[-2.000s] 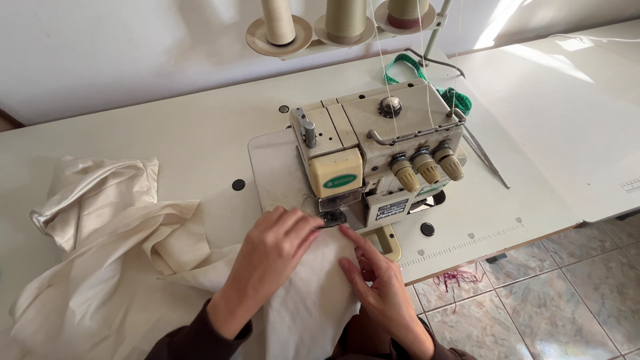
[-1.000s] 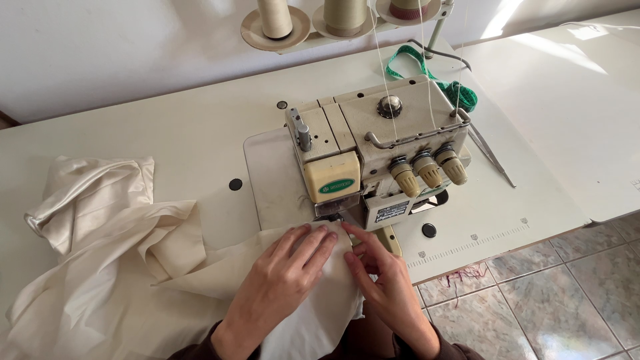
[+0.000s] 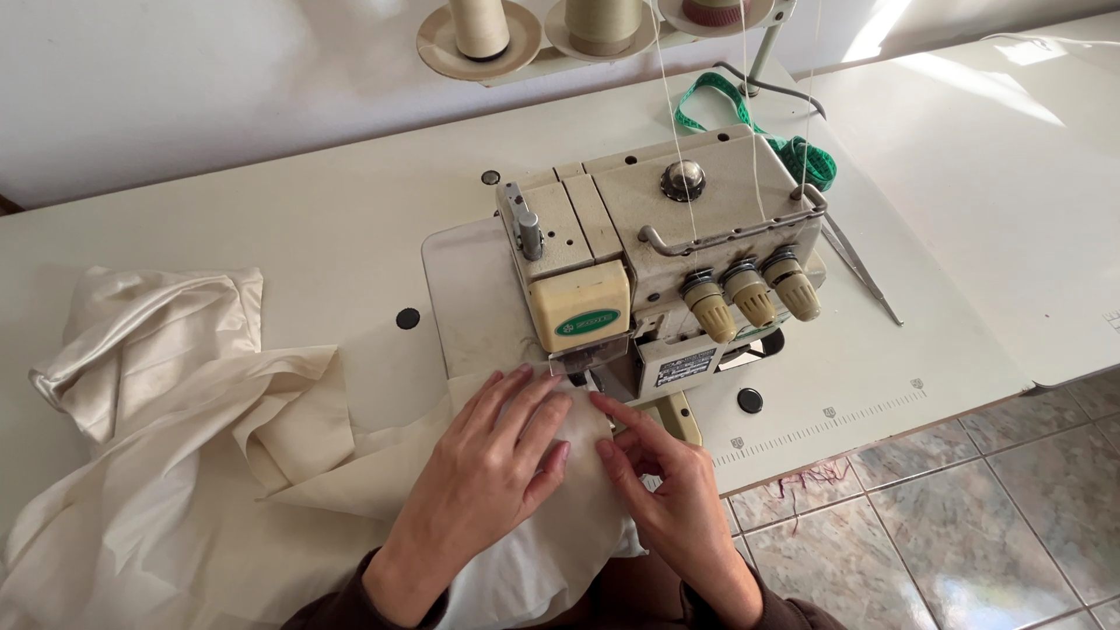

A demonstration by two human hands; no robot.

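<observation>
Cream satin fabric (image 3: 560, 525) runs from a crumpled pile at the left up to the presser foot (image 3: 579, 378) of an overlock sewing machine (image 3: 612, 227). My left hand (image 3: 490, 464) lies palm down on the fabric, fingers spread, fingertips just in front of the foot. At the fabric's right edge, my right hand (image 3: 669, 486) has its thumb and index finger close together by the cloth; whether they pinch it is hard to tell. The needle area is partly hidden behind a clear guard (image 3: 588, 357).
Thread cones (image 3: 479, 31) stand on a rack behind the machine. A green tape measure (image 3: 805, 164) and metal tweezers (image 3: 862, 269) lie on the white table (image 3: 394, 201) to the right. Thread scraps (image 3: 814, 477) are on the tiled floor.
My left hand has flattened onto the fabric, its fingers spread; two seconds ago its fingertips were gathered by the presser foot. My right hand stays at the fabric's right edge.
</observation>
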